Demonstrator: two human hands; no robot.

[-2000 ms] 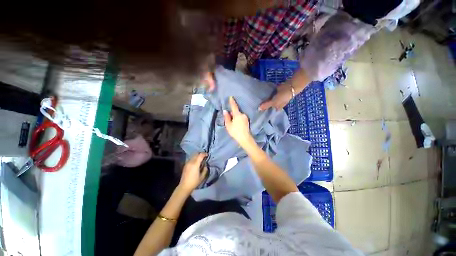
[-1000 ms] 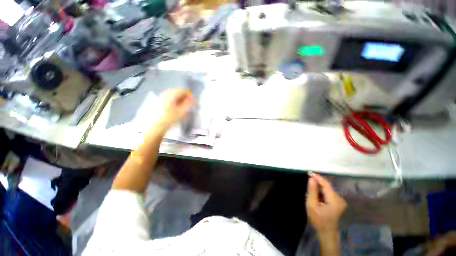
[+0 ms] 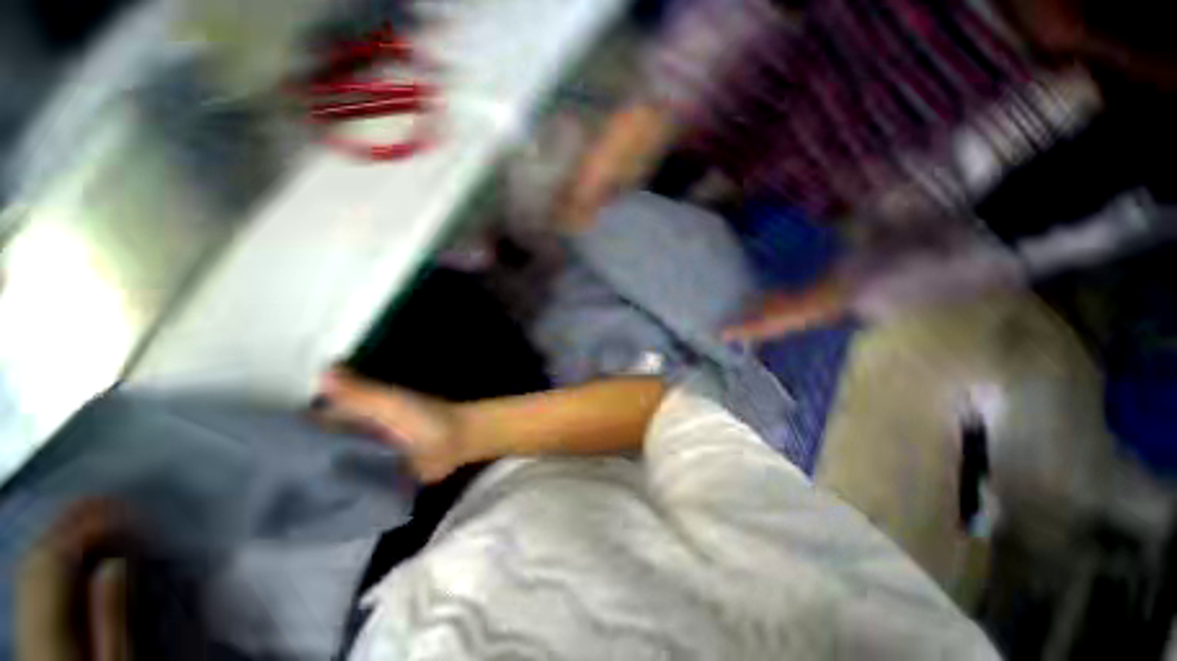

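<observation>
The picture is strongly blurred. A grey garment panel (image 3: pixel 245 471) spreads at the lower left, against the sewing table's edge. My right hand (image 3: pixel 394 420) reaches across from the right and appears to grip the panel's upper right edge. My left hand (image 3: pixel 84 581) is a blurred shape at the lower left rim, at the panel's lower side. Its fingers cannot be made out, nor whether it holds the cloth.
Red-handled scissors (image 3: pixel 374 97) lie on the white table (image 3: pixel 323 245) at upper left. Another person's two hands (image 3: pixel 794 314) are at a second grey cloth piece (image 3: pixel 671 258), beyond my right arm. Blue crate parts (image 3: pixel 813 375) and tan floor (image 3: pixel 904 400) show at right.
The view has swung from the machine towards the co-worker's side. My right hand, earlier near the table's front edge, is now at grey cloth. My left hand has left the tabletop.
</observation>
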